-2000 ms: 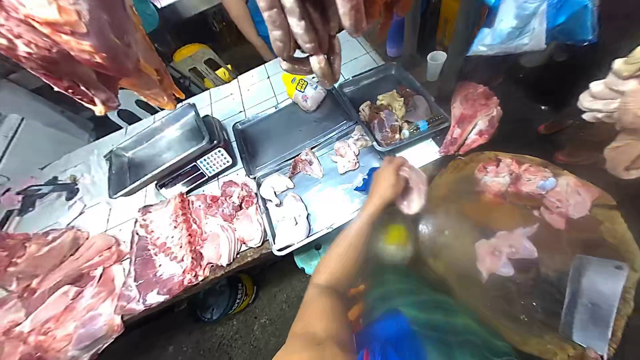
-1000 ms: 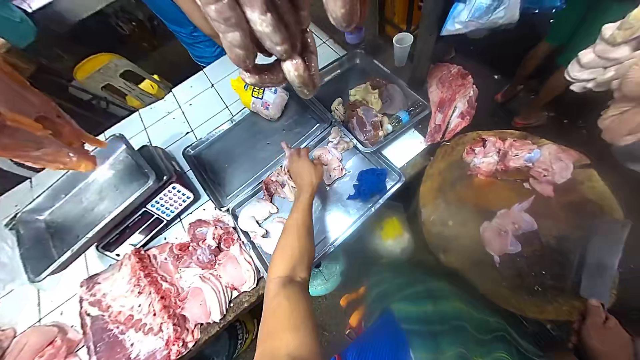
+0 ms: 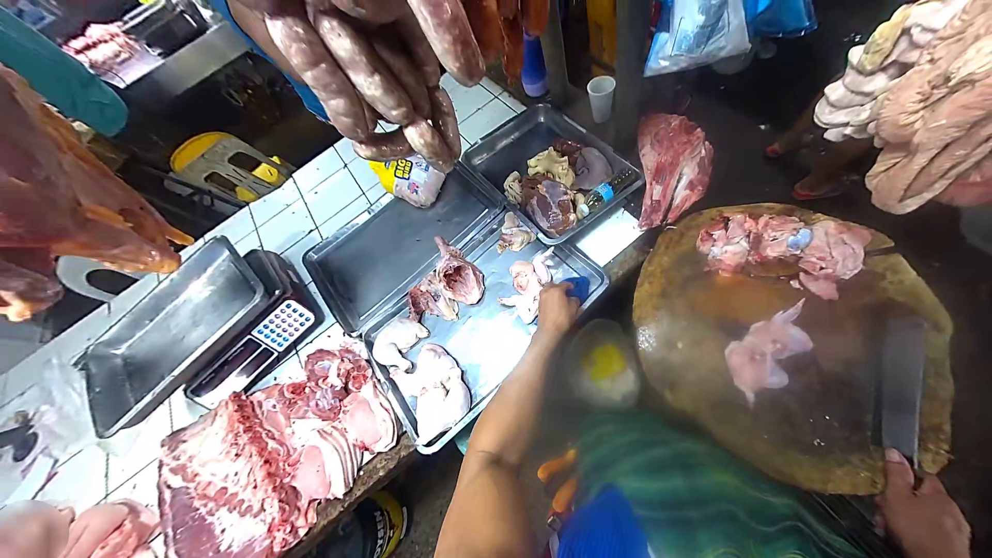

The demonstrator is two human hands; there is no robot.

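Note:
My left hand [image 3: 559, 308] reaches over the metal tray [image 3: 496, 387] and touches a blue cloth [image 3: 577, 288] or similar blue item, beside pale chicken pieces [image 3: 527, 283]; its fingers are partly hidden. My right hand [image 3: 922, 504] grips the handle of a cleaver [image 3: 903, 387], whose blade is over the right side of a round wooden chopping block [image 3: 697, 387]. On the block, a thin raw chicken piece [image 3: 767, 349] lies near the middle and more raw meat pieces [image 3: 783, 244] lie at the far edge. Chicken leg pieces [image 3: 442, 387] rest at the tray's near left.
Sausages [image 3: 372, 70] hang above the tiled counter. A second tray [image 3: 542, 116] holds offal and a small bottle. A digital scale [image 3: 263, 333] with a pan stands left, behind pork ribs [image 3: 232, 465]. A large meat cut [image 3: 673, 167] lies beside the block. Tripe-like meat hangs at right.
My left hand has moved right across the tray, from the chicken pieces in its middle to the blue item. The right hand, out of view at first, now shows on the cleaver.

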